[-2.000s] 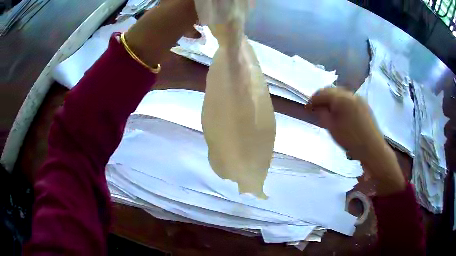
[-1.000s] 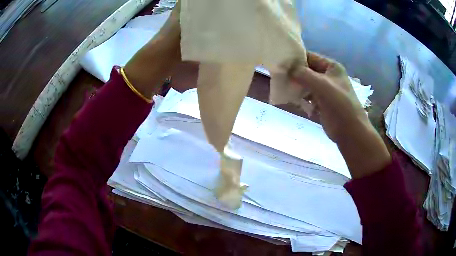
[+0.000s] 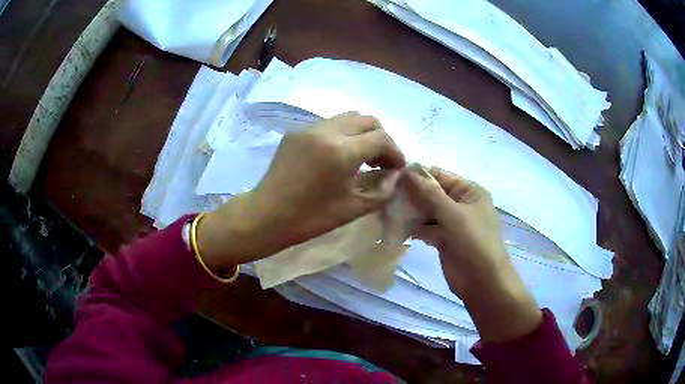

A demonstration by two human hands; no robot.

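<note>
My left hand and my right hand meet over the main pattern stack. Between their fingertips they pinch the edge of a crumpled cream pattern piece. The cream piece hangs limp below my hands, partly hidden by my left hand and forearm. The stack of long white curved sheets lies under it, fanned unevenly at the left end and the near edge.
Beyond lies a second pattern stack. Side bundles are at the right edge. A tape roll lies near my right sleeve. A dark slim tool, folded white paper and a long pale tube are at upper left.
The cream piece, earlier held up high, is now lowered close over the stack and bunched. My hands have come down and together. The view has shifted, showing more table at the left.
</note>
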